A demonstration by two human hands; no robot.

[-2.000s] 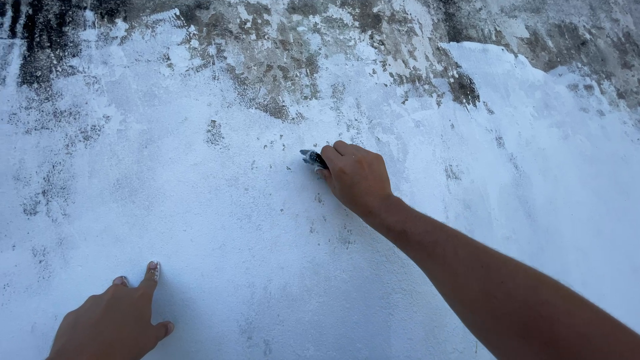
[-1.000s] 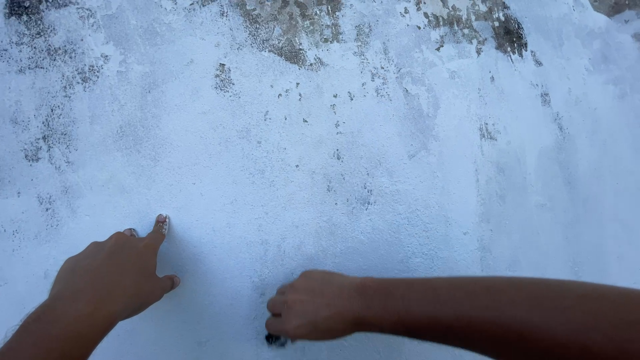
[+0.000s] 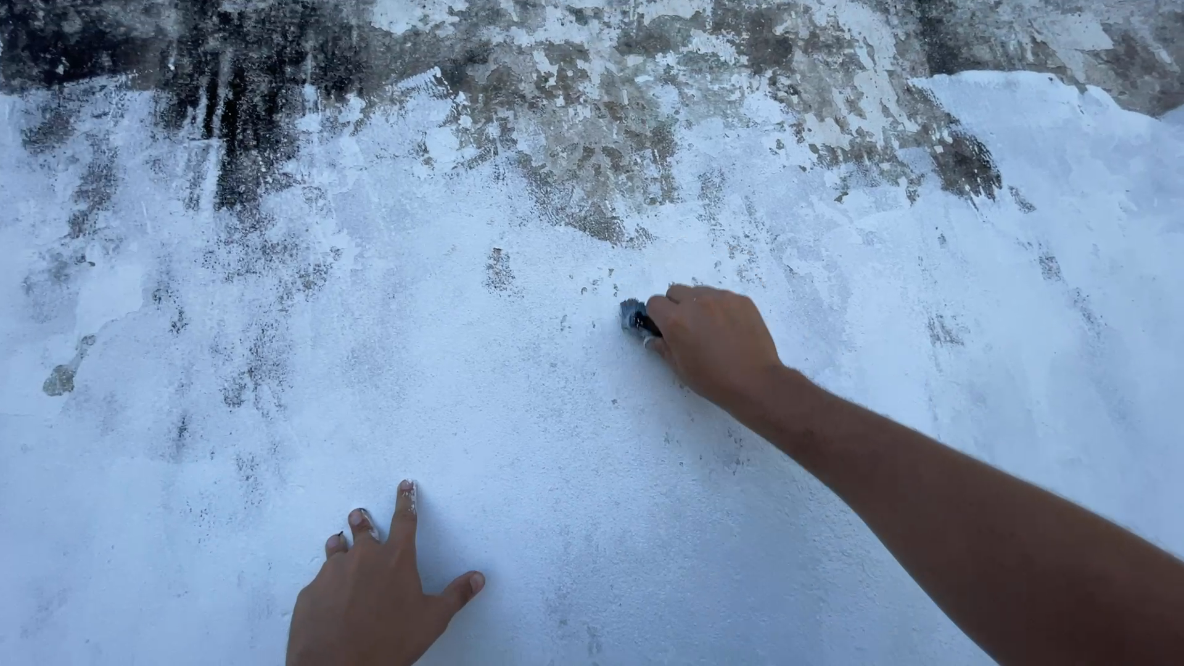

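My right hand (image 3: 717, 342) is closed around a small dark-handled brush (image 3: 636, 317), its bluish-grey bristle end against the wall near the middle of the view. Most of the brush's handle is hidden by my fingers. Below and to the left, my left hand (image 3: 375, 592) rests its fingertips on the wall with the fingers spread, holding nothing. White paint marks its fingertips. The wall (image 3: 499, 416) is coated in white paint, thin in places, with dark specks showing through.
Along the top, the wall has bare, weathered grey-brown patches (image 3: 592, 129) with flaking paint. A black stain (image 3: 250, 111) runs down at the upper left. A small greenish-grey spot (image 3: 61, 379) shows at the far left.
One second ago my right hand was low on the wall; now it is higher, with the brush still in it. The view has shifted upward since then.
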